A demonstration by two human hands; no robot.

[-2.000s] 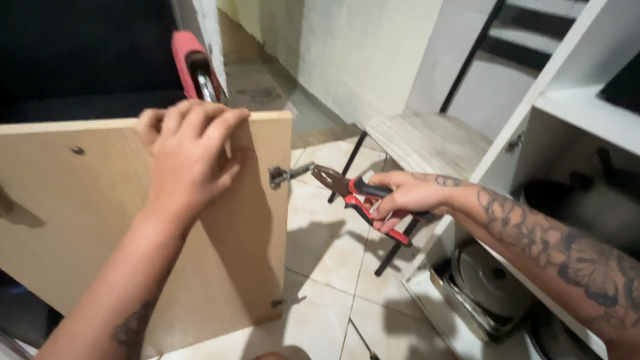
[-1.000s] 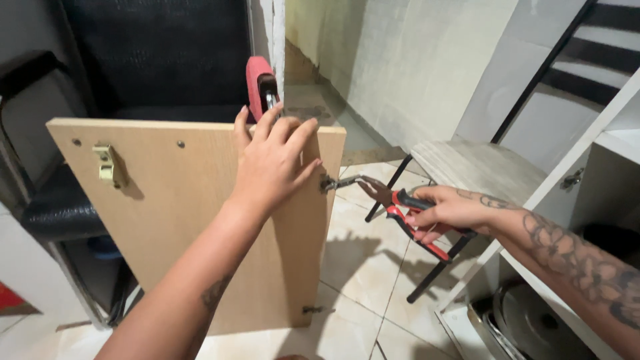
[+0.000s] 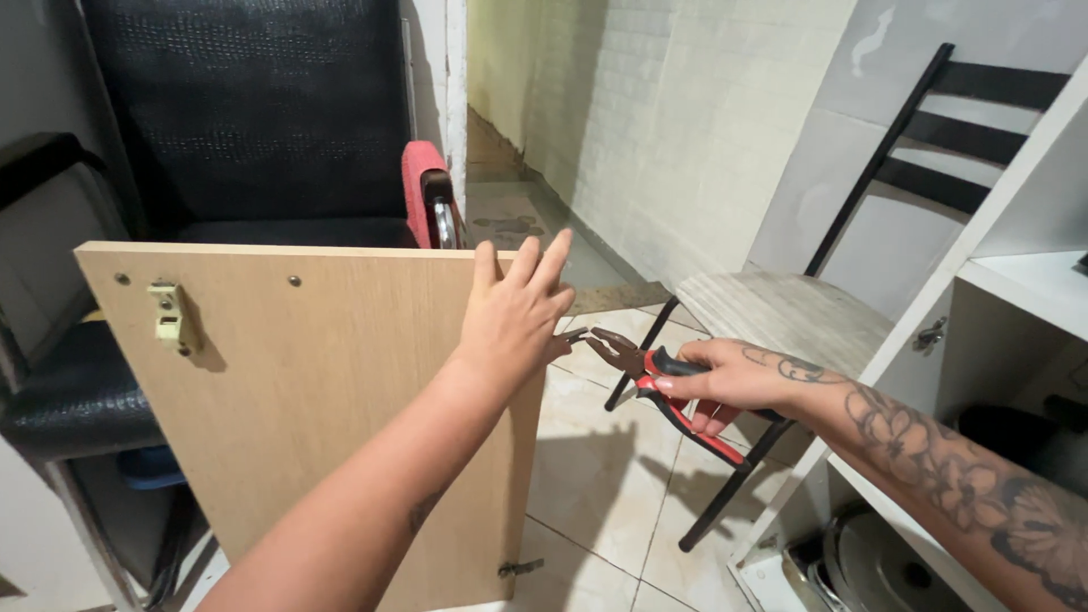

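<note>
A wooden cabinet door [image 3: 340,382] stands upright, with a pale latch [image 3: 170,319] near its upper left corner. My left hand [image 3: 518,314] rests over its top right edge, fingers spread over the rim and thumb by the upper hinge arm [image 3: 575,336], whose base it hides. In my right hand [image 3: 722,382] is a pair of combination pliers [image 3: 650,365] with red and black handles; their jaws are parted, the tips beside the end of the hinge arm. Whether they touch it I cannot tell. A lower hinge [image 3: 520,568] projects from the door's right edge.
Behind the door stands a black padded armchair [image 3: 255,110] with a pink cloth [image 3: 421,187] on its armrest. A metal-framed chair [image 3: 782,314] is beyond my right hand. At the right, a white open cabinet [image 3: 914,297] holds pots [image 3: 884,561]. The floor is tiled [image 3: 595,493].
My left hand has moved right along the door's top edge, toward the upper hinge. The pliers remain in my right hand near the hinge arm. The view has shifted, showing more of the armchair.
</note>
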